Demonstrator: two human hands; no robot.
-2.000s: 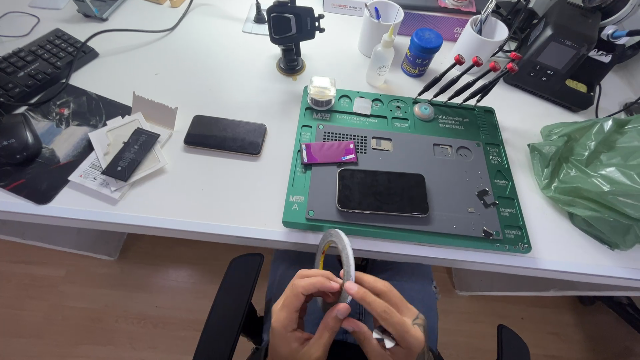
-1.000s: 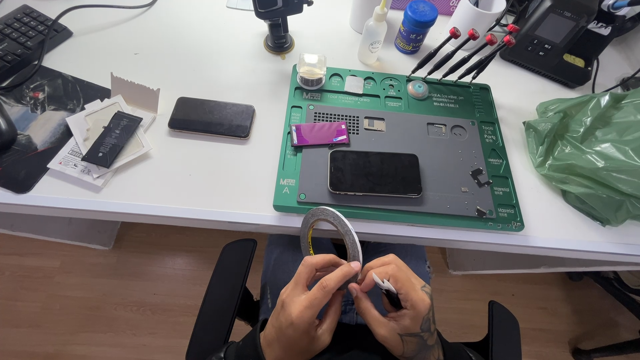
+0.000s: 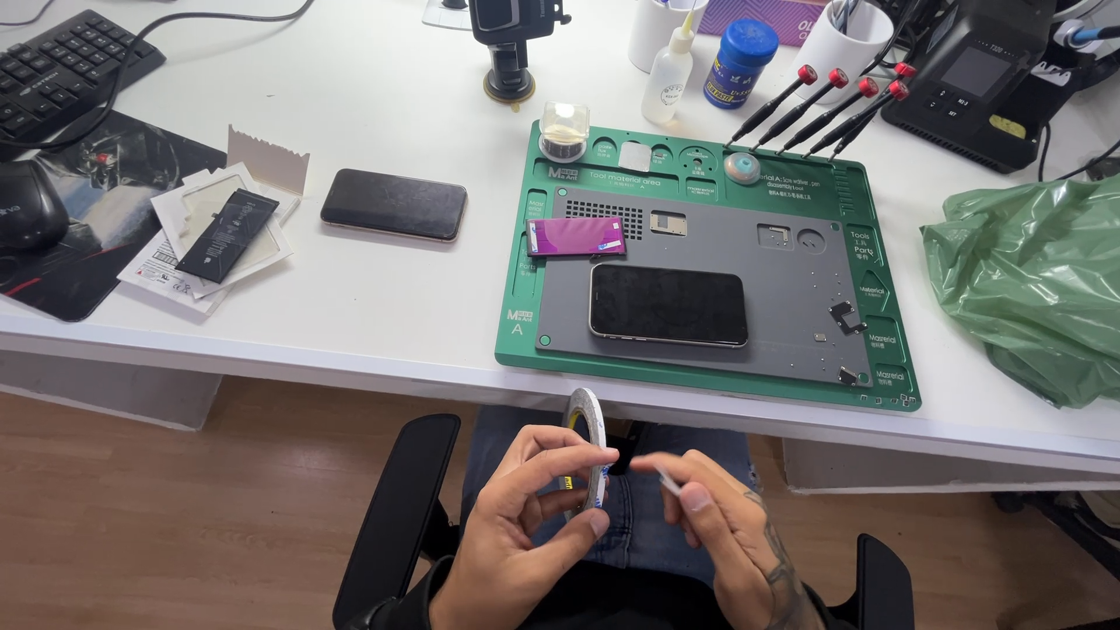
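Note:
My left hand [image 3: 538, 516] holds a narrow roll of adhesive tape [image 3: 598, 420] upright by its rim, over my lap. Just to the right, my right hand [image 3: 722, 525] has a small light-coloured tool [image 3: 669, 480] between its fingers; its kind is not clear. The two hands are apart. Beyond them on the desk, a smartphone [image 3: 668, 304] lies screen up on a grey and green repair mat [image 3: 518, 350]. A purple-faced battery-like part [image 3: 576, 236] rests at the mat's upper left. Small metal parts [image 3: 847, 318] lie on its right side.
Left of the mat are another smartphone [image 3: 394, 205] and a black phone battery [image 3: 227, 234] on packaging. Screwdrivers [image 3: 814, 109], a plastic bottle [image 3: 668, 83] and a blue jar [image 3: 742, 63] stand behind. A green plastic bag [image 3: 1032, 280] lies right. Chair armrests [image 3: 398, 516] flank my lap.
My hands were close together at the tape a second ago; now my right hand is apart from it. The roll has turned more edge-on to the view.

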